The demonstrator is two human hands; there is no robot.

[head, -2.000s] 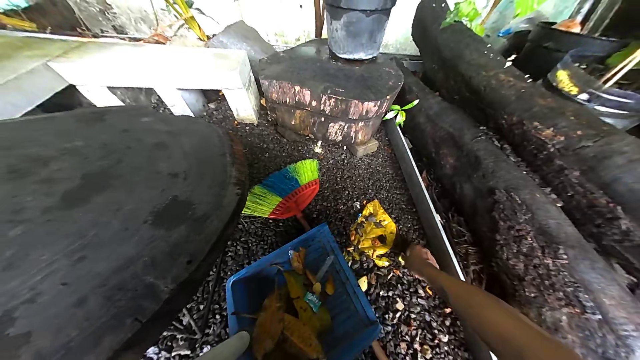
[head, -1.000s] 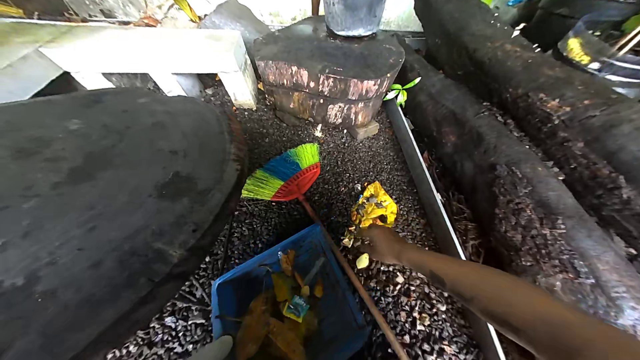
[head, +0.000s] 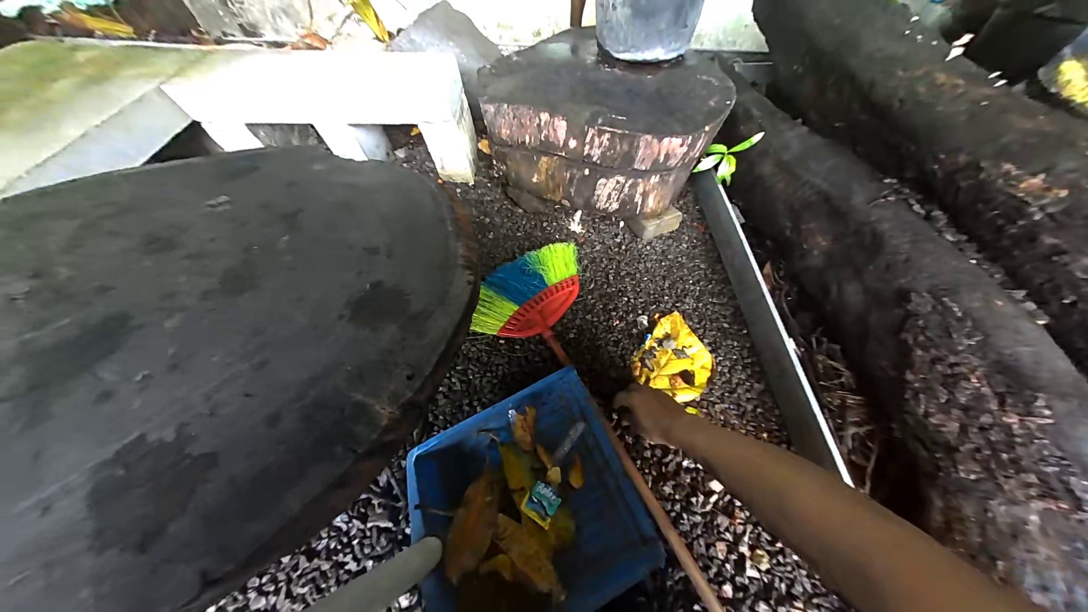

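My right hand (head: 653,414) reaches down to the gravel between the broom handle and a crumpled yellow plastic wrapper (head: 674,357); its fingertips are dark and indistinct. A blue plastic bin (head: 616,518) holds brown and yellow leaves (head: 527,552) and a small green and yellow packet (head: 541,501). Along the bin's right side runs the wooden handle of a broom (head: 538,310) with a red head and green and blue bristles. At the bin's left edge is a greyish rounded end (head: 421,557), perhaps a gloved finger or a handle. My left hand cannot be made out.
A large dark round slab (head: 229,357) fills the left, with a white concrete bench (head: 323,85) behind. Ahead, a bucket (head: 648,30) stands on a wood stump (head: 608,119). A metal edging strip (head: 769,331) and thick dark logs (head: 901,280) line the right. Gravel (head: 612,280) lies between.
My right hand has moved from the right of the yellow wrapper to its lower left, near the broom handle. The handle, which passed behind the bin at first, now lies along its right side.
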